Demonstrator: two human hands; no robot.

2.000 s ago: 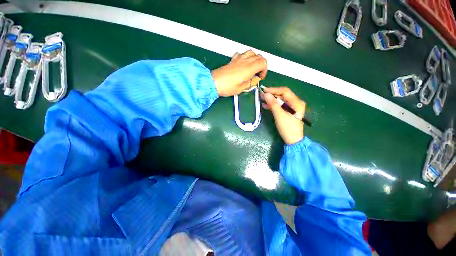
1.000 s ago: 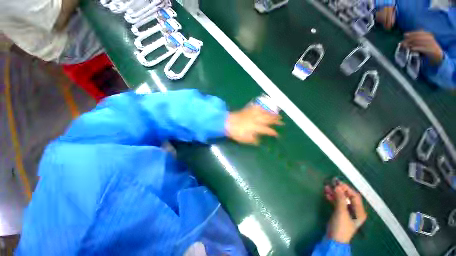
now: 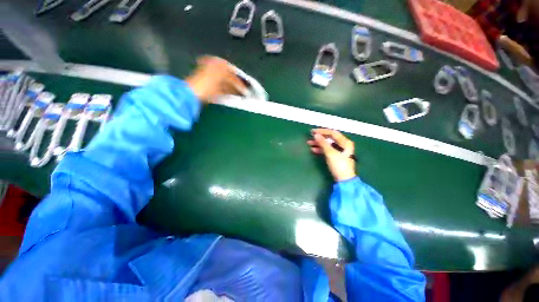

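My left hand (image 3: 214, 79) is over the white dividing strip, blurred. Its fingers are on a pale oval loop frame (image 3: 253, 87), also blurred and partly hidden by the hand; the frame's far side shows to the right of the fingers. My right hand (image 3: 337, 154) is above the green surface, on the near side of the strip, with its fingers closed around a slim dark pen-like tool (image 3: 338, 146). The tool touches no frame.
Several frames stand in an overlapping row at left (image 3: 75, 110). Others lie scattered beyond the white strip (image 3: 354, 125). A loose cluster (image 3: 498, 187) is at the right edge. A red ribbed tray (image 3: 454, 34) is at upper right, with part of a person behind it.
The view has turned. My left hand, fingers spread beside a frame at the strip before, now has its fingers on a frame across the strip. My right hand still holds the tool.
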